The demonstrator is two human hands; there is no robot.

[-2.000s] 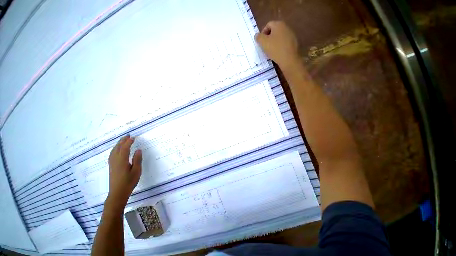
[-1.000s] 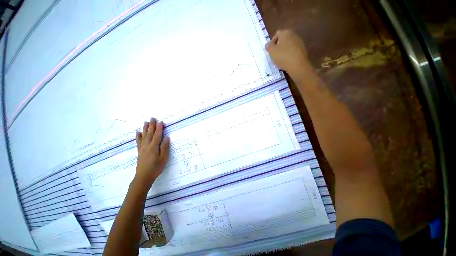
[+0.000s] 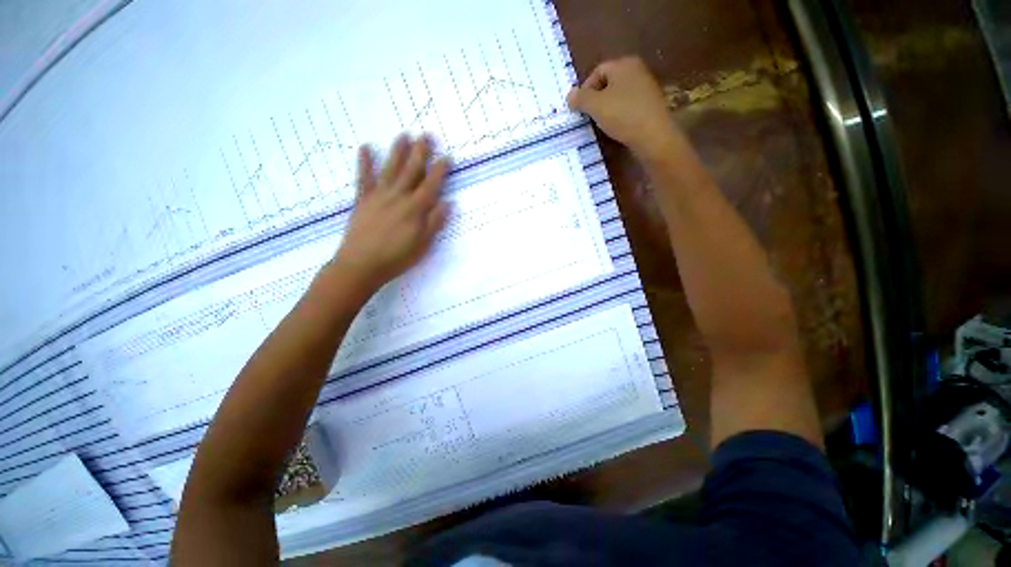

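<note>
A large white pattern sheet [image 3: 255,122] lies over striped fabric [image 3: 50,388]. Two long pattern strips lie below it, an upper one [image 3: 499,233] and a lower one [image 3: 532,388]. My left hand [image 3: 396,205] is spread, palm down and slightly blurred, over the large sheet's lower edge and the upper strip. It holds nothing. My right hand [image 3: 604,98] has its thumb and fingers pinched at the right edge of the sheet and fabric. Whether a pin is between the fingertips cannot be seen. A pin box [image 3: 302,471] sits on the lower strip, partly behind my left forearm.
The brown tabletop [image 3: 732,166] runs along the fabric's right edge. A shiny metal rail [image 3: 848,144] crosses at the right. A white-grey machine with blue parts [image 3: 976,426] is at the lower right. A small paper piece [image 3: 61,509] lies at the lower left.
My left hand has moved up and right along the large sheet's edge, and its forearm now partly covers the pin box. My right hand stays pinched at the edge. The camera view has shifted.
</note>
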